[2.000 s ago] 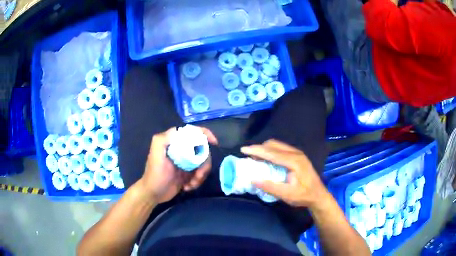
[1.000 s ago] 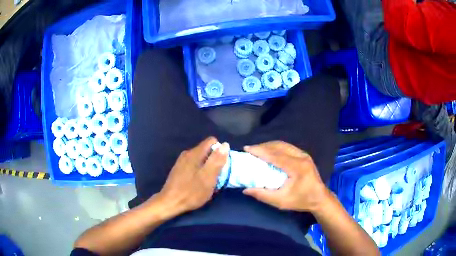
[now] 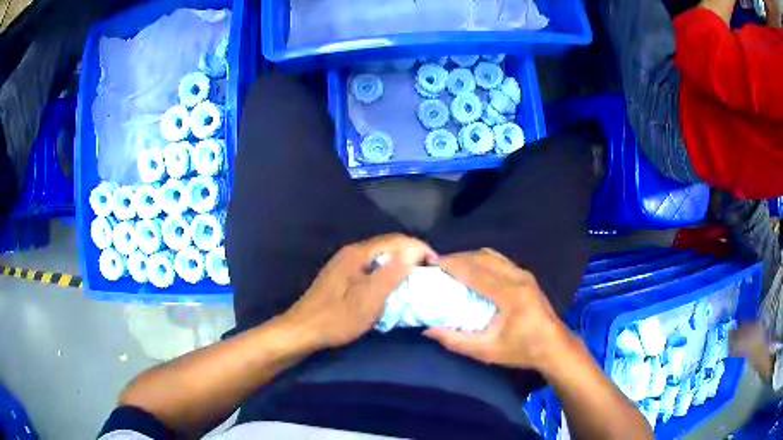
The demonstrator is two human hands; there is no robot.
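Observation:
A pale blue-white tubular body (image 3: 442,301) lies roughly level over my lap, held between both hands. My left hand (image 3: 365,288) covers its left end, with the thumb and fingers closed around it. My right hand (image 3: 506,314) grips its right end from the side. The ring piece is not clearly visible; my left hand hides that end. Both hands nearly touch above the body.
The left tray (image 3: 86,172) holds rows of ring-like ends. The small parts tray (image 3: 537,107) beyond my knees holds scattered rings, below an upper tray (image 3: 429,45). The right tray (image 3: 611,331) holds jumbled pale pieces. A person in a red top (image 3: 730,103) sits at the upper right.
Two seconds ago my hands were apart, with a ring-ended piece in the left and a tube in the right. They came together, and my left hand has since moved further over the body's end.

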